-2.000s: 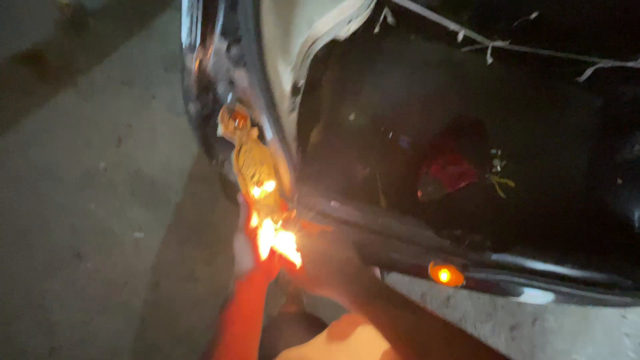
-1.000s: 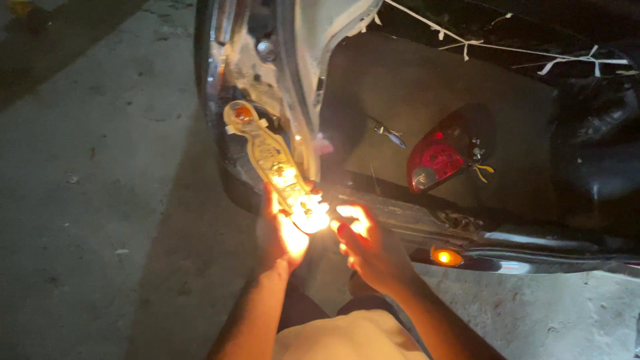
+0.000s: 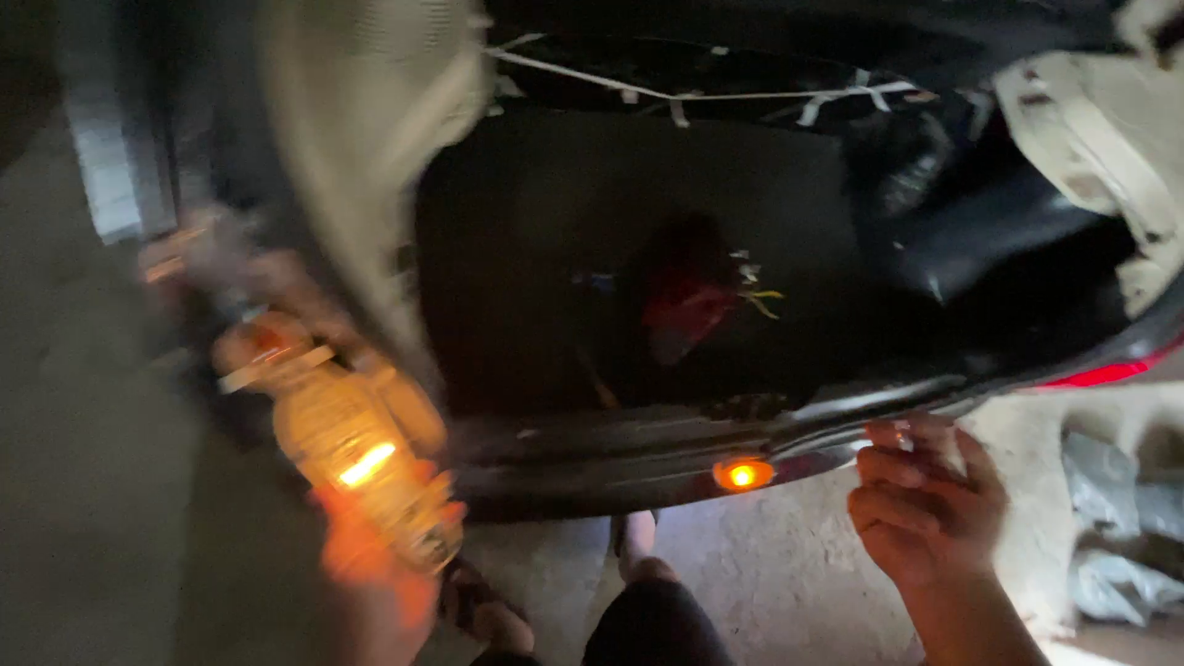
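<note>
At lower left, my left hand grips the lower end of a pale bulb carrier from a car tail light. One bulb on it glows, and an orange bulb sits at its upper end, beside the car's rear corner. My right hand is raised off to the right, near the bumper edge, fingers curled around a small clear item, possibly a bulb; blur hides its details. A red tail light with yellow wires lies in the dark trunk between my hands.
The trunk sill runs across the middle, with a lit orange lamp on it. A white cord spans the trunk's far side. Plastic bags lie on the floor at right. My feet are below the sill.
My right hand has moved away from the bulb carrier, out to the right. The bright glow at the carrier's lower end is gone; one bulb farther up stays lit. The view has shifted right.
</note>
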